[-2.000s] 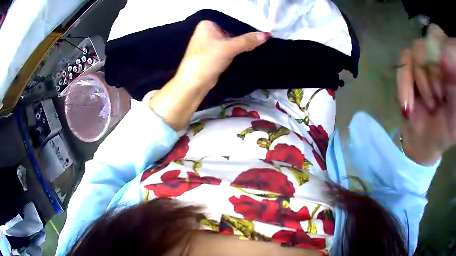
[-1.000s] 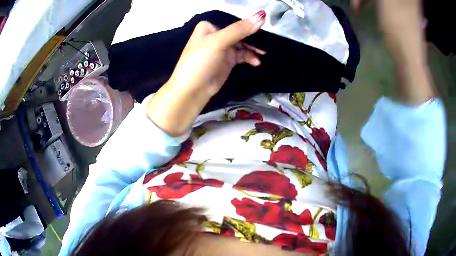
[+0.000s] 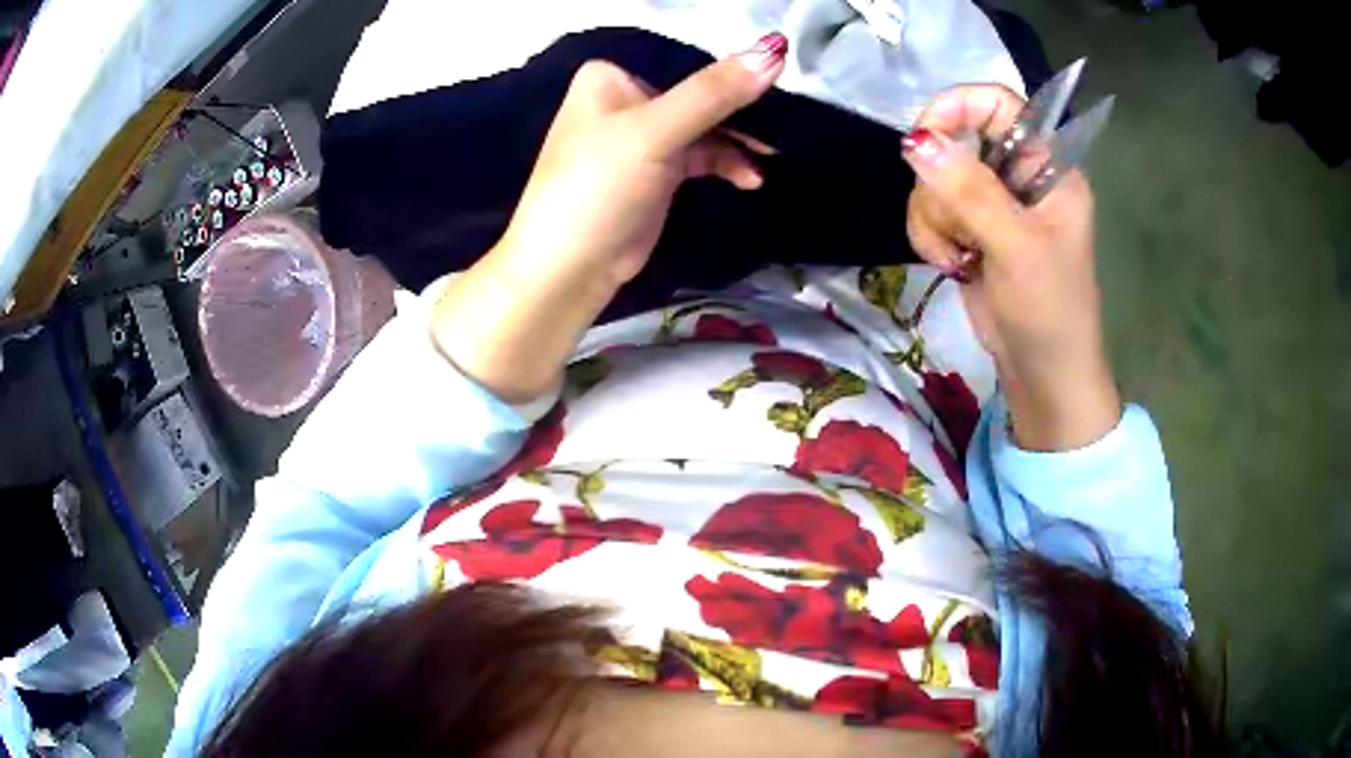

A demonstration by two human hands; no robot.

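Observation:
The black garment piece (image 3: 445, 178) lies across the lap, with white fabric (image 3: 459, 52) beyond its far edge. My left hand (image 3: 615, 193) holds the black cloth near its far edge, thumb raised on top and fingers partly hidden. My right hand (image 3: 1000, 215) is right of it, over the right end of the cloth. It holds small silver scissors (image 3: 1055, 133), blades pointing up and away. Its thumb and finger are pinched towards the cloth; no needle or thread can be made out.
White rose-print clothing (image 3: 785, 444) covers the lap below the cloth. At left are a pink waste basket (image 3: 267, 319), a grey box with round dark-and-red items (image 3: 237, 200) and a white-covered table (image 3: 89, 111). Dark items lie at top right on the green-grey floor (image 3: 1230, 370).
My right hand has come back from far out at the right to beside the cloth, and the scissors now show clearly. My left thumb has lifted compared with two seconds ago.

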